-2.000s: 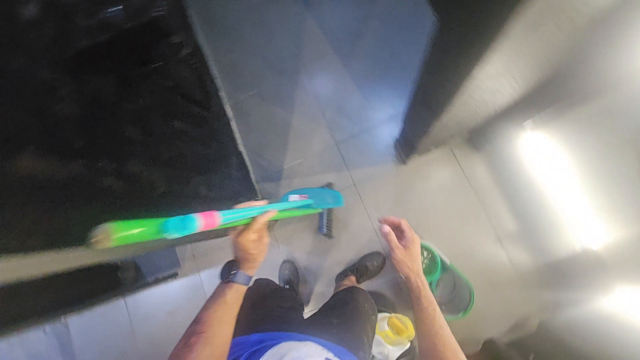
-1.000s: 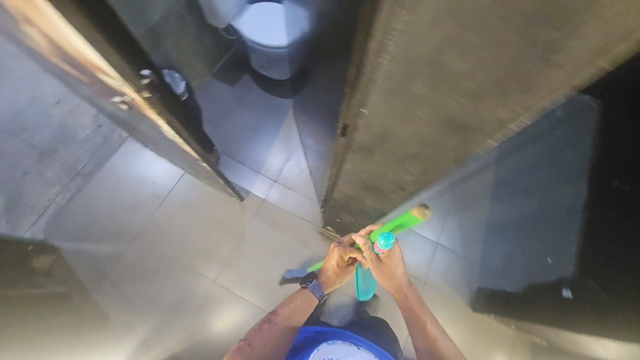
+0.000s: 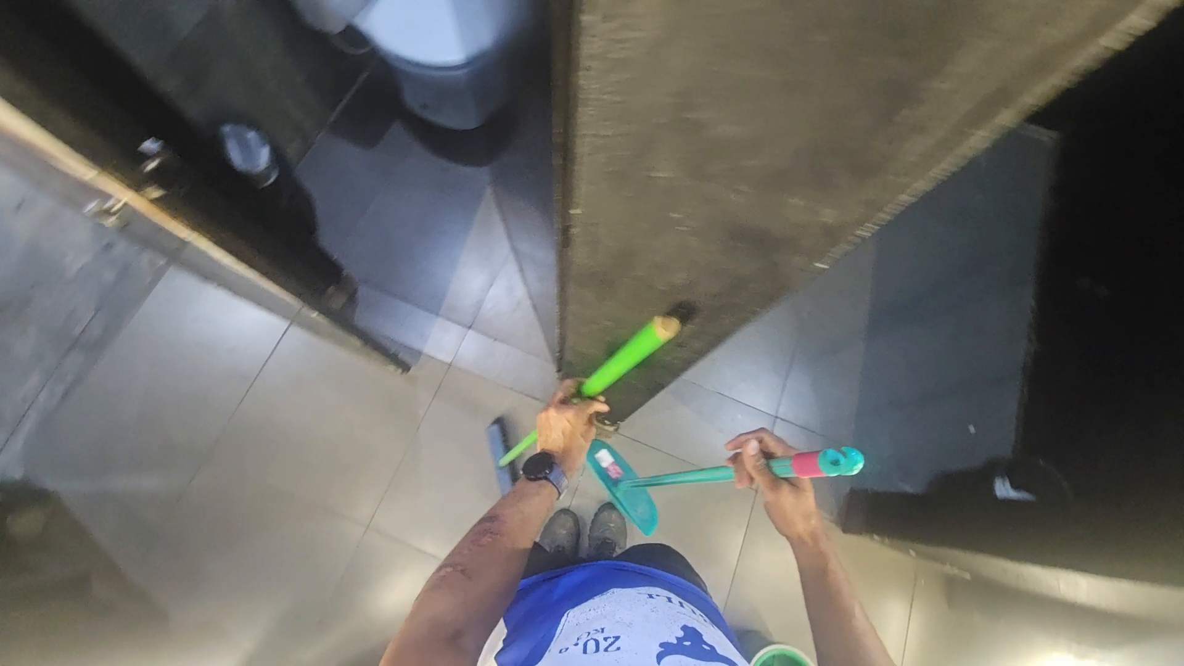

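My left hand (image 3: pixel 566 430), with a dark watch on its wrist, is closed around the bright green handle (image 3: pixel 634 356) of a push broom. The broom's dark head (image 3: pixel 502 453) is low by the floor, left of my shoes. My right hand (image 3: pixel 775 476) grips the teal handle of a long-handled dustpan near its pink band and hooked end. The dustpan's teal pan (image 3: pixel 624 486) hangs in front of my shoes, below and right of my left hand. The two tools are held apart.
A dark partition (image 3: pixel 703 166) stands straight ahead. Left of it, an open door (image 3: pixel 231 250) borders a stall with a white toilet (image 3: pixel 444 55) and a small bin (image 3: pixel 250 155). A green-rimmed bucket (image 3: pixel 782 656) is at my right side. Grey tiles (image 3: pixel 370 444) cover the floor.
My hands have moved apart from being together one second ago. The dustpan is now out to the right in my right hand, while the broom stays in my left. The view has turned toward the toilet stall.
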